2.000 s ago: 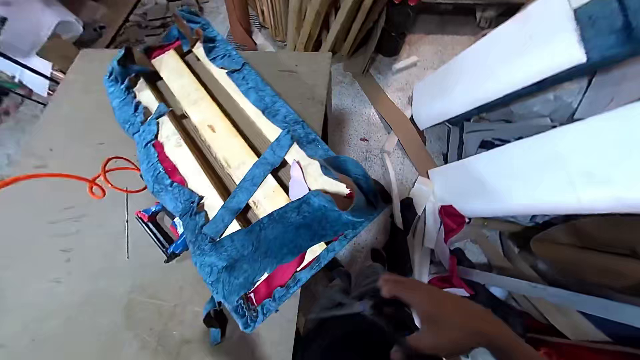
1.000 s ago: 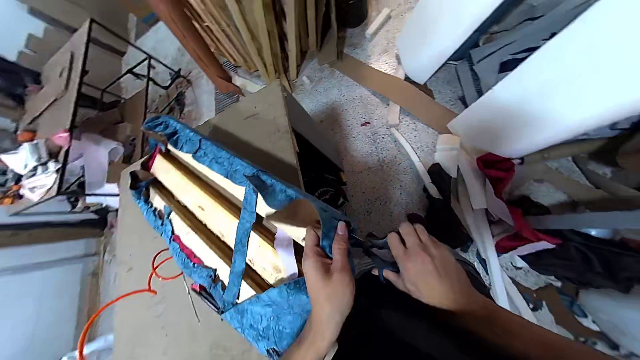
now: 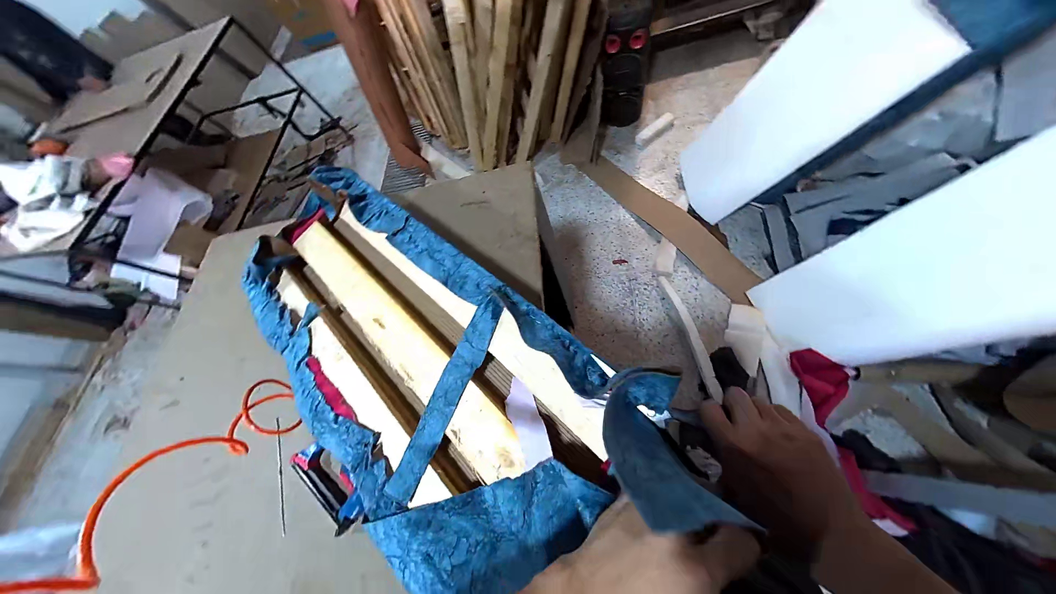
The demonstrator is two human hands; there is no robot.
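Note:
A long wooden frame (image 3: pixel 396 330), its edges wrapped in blue fabric, lies at a slant on the table. A narrow blue strip (image 3: pixel 445 400) crosses its slats. At its near right corner, my left hand (image 3: pixel 643 553) grips a loose flap of the blue fabric (image 3: pixel 652 462), which partly covers the fingers. My right hand (image 3: pixel 763 450) is just right of the flap, fingers bent around dark material that I cannot make out. A staple gun (image 3: pixel 323 487), mostly hidden by the cover, rests beside the frame's left edge.
An orange air hose (image 3: pixel 157 450) coils on the table (image 3: pixel 190 371), near a thin metal rod (image 3: pixel 280 478). Wooden battens (image 3: pixel 495 74) stand behind. Large white padded panels (image 3: pixel 916 264) are at right, above fabric scraps (image 3: pixel 825 384) and cardboard strips. Another cluttered table (image 3: pixel 140 91) stands back left.
Two seconds ago the left hand was out of view and the right was open off the frame. A second ago both were at its corner; now the fabric flap there is lifted and folded over.

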